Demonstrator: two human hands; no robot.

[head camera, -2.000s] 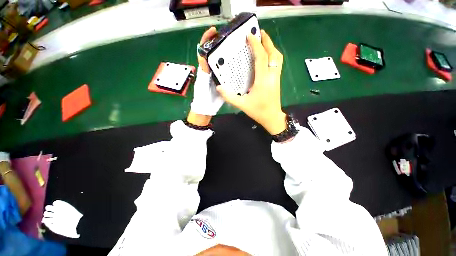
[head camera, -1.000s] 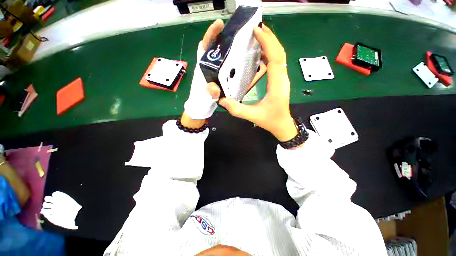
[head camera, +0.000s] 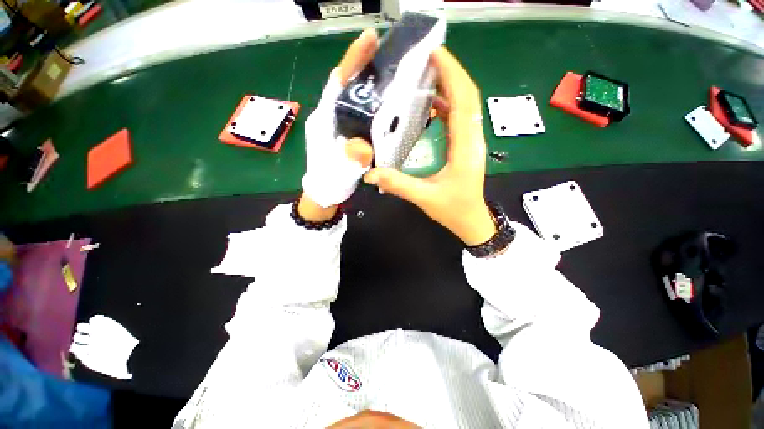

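Note:
A closed unit point(head camera: 392, 92), a black box with a light perforated bottom cover, is held up over the green belt. It is tilted, with its black printed side to the left and the cover to the right. My left hand point(head camera: 328, 138) wears a white glove with bare fingertips and grips the black side. My right hand point(head camera: 456, 147) is bare and holds the cover side, with the thumb at the lower corner and fingers at the upper edge. Part of something orange shows behind the unit.
On the green belt point(head camera: 193, 172) are a covered unit point(head camera: 261, 120) on a red pad, an empty red pad point(head camera: 110, 157), a loose cover point(head camera: 516, 115) and open housings point(head camera: 603, 95). Stacked covers point(head camera: 563, 214), a black strap-like item point(head camera: 704, 281) and a glove point(head camera: 105, 345) lie nearby.
Compared with two seconds ago, the unit is turned so its black printed side shows more and its cover less. Both hands still hold it. The belt items have shifted left.

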